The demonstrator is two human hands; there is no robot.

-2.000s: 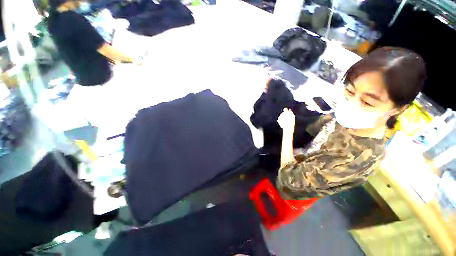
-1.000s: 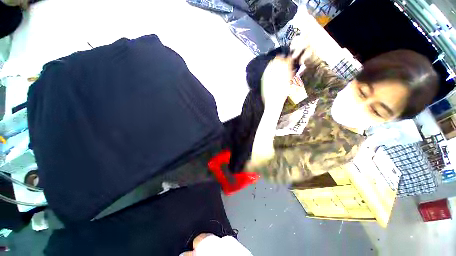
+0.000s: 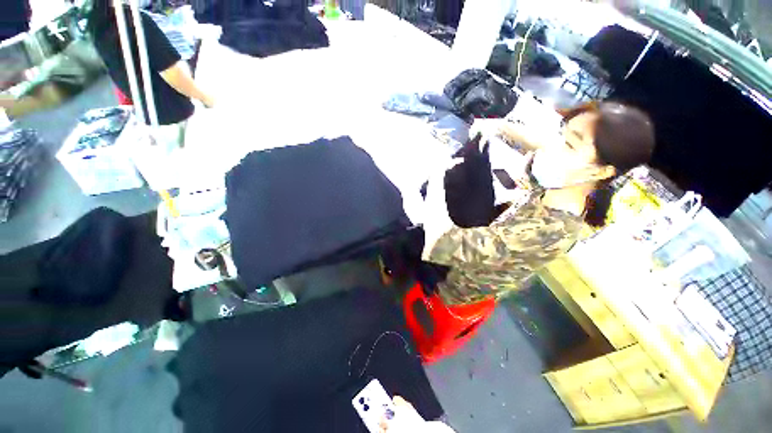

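Observation:
My right hand (image 3: 408, 416) is cut off by the bottom edge, right of centre. It holds a pale rectangle (image 3: 371, 406) that looks like a phone, tilted, with small dark spots. Beneath it is a wide black cloth or covered surface (image 3: 271, 364). A thin pale looped line lies on the black above the phone. My left hand is not in view. A pile of dark garments (image 3: 313, 203) lies at the near corner of the white table (image 3: 372, 59).
A person in camouflage print handles black cloth right of the pile, beside a red stool (image 3: 444, 326). A wooden desk (image 3: 626, 380) stands at right. Another person in black stands at upper left near a white crate (image 3: 102, 169). Papers and a tape roll (image 3: 207, 258) lie left of the pile.
The view has shifted and shows more of the room. My right hand now shows the phone, which was not visible before. The co-worker's arm has moved from across the body towards the table.

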